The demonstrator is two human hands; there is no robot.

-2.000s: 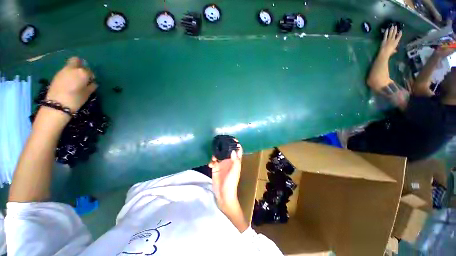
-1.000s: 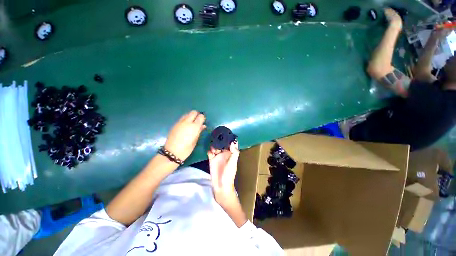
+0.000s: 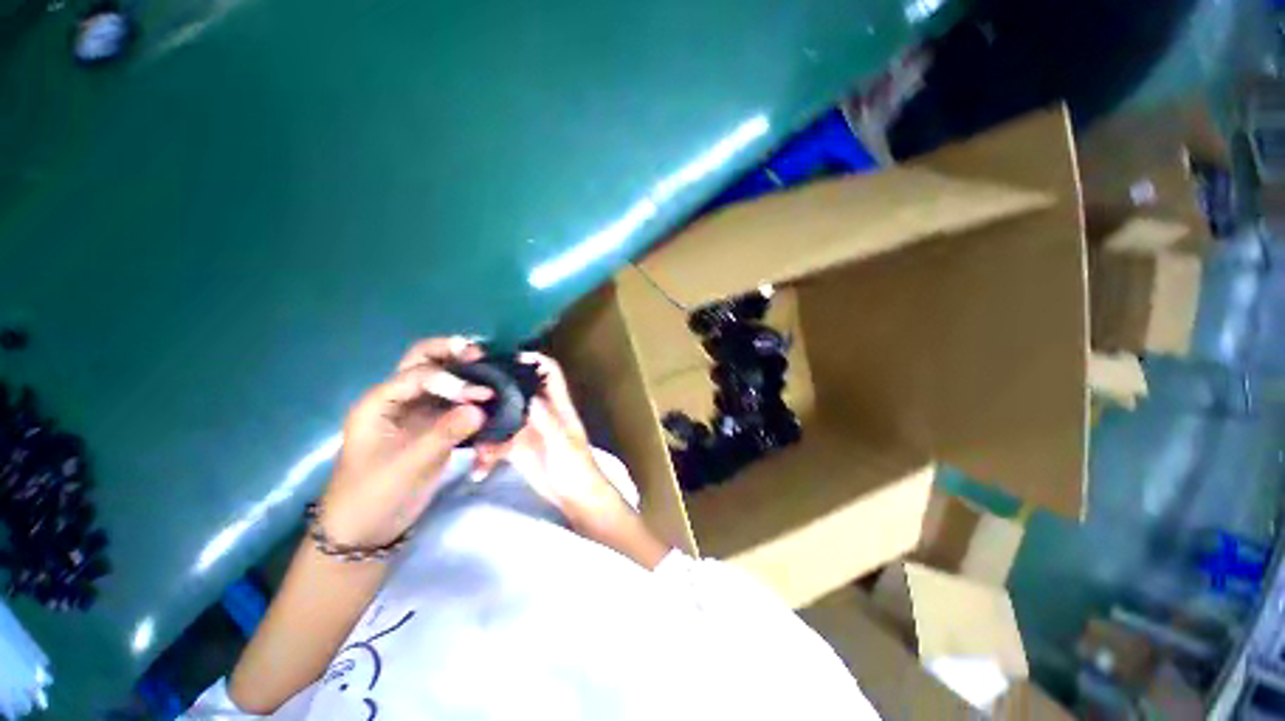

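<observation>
A round black housing [image 3: 496, 402] is held between both hands in front of my chest, over the near edge of the green work surface [image 3: 352, 169]. My left hand [image 3: 409, 437], with a dark beaded bracelet on the wrist, has its fingers on the housing's face. My right hand [image 3: 553, 440] holds the housing from the other side. The fingers partly cover it, and whether a small fitting is between them cannot be told. A heap of small black fittings [image 3: 42, 493] lies at the left edge, cut off by the picture.
An open cardboard carton [image 3: 874, 380] stands at my right with black housings [image 3: 740, 380] inside. Pale strips [image 3: 17, 662] show at the lower left. A round unit [image 3: 102, 34] lies at the upper left. Smaller cartons [image 3: 972, 620] stand on the floor. A dark-clothed person is partly visible at the top.
My left hand went from the fittings heap to the housing in my right hand, and both now hold it. The view has turned toward the carton, so most of the row is out of sight.
</observation>
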